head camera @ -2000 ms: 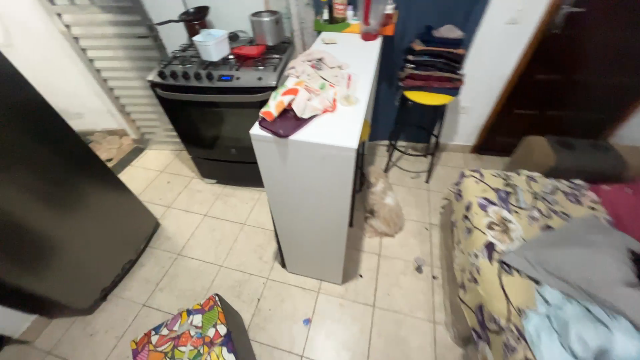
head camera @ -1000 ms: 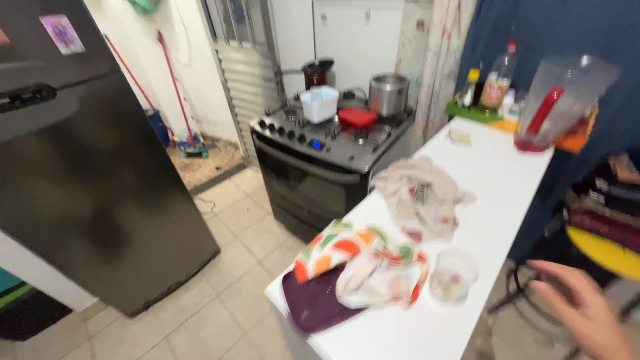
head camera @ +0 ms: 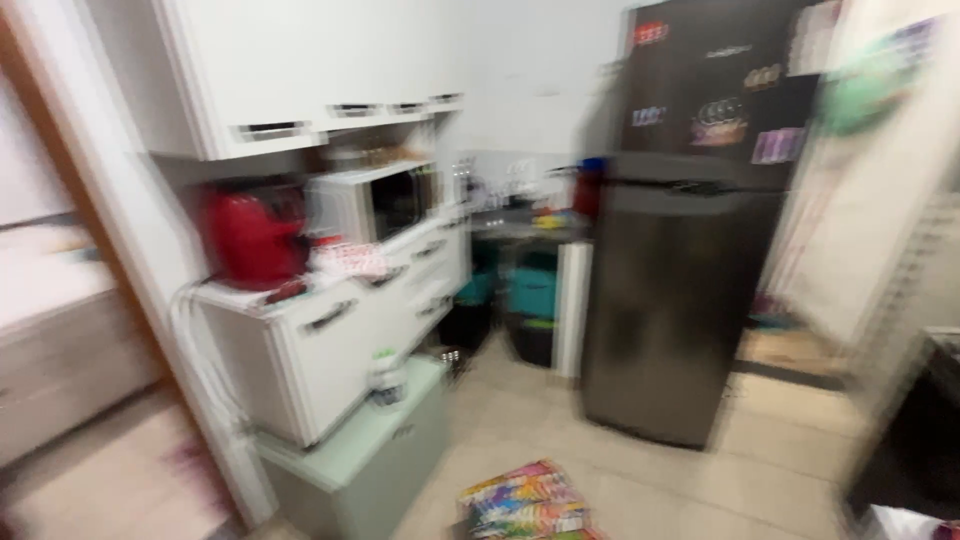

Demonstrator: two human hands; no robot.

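Note:
Neither of my hands shows in the blurred head view of now. A red countertop appliance stands on a white cabinet, with a red-and-white cloth or packet beside it. Behind that is a white microwave with a dark door. A white container with a green top rests on a low pale green cabinet. At the bottom of the view is a multicoloured patterned surface.
A tall dark refrigerator with magnets stands on the tiled floor. Left of it are a sink counter and teal-and-black bins. White wall cabinets hang above. A doorway frame edges the left; a dark stove is partly visible right.
The view has swung far left, from the white counter and stove to the cabinets and refrigerator. The hand at the right edge one second ago is out of view.

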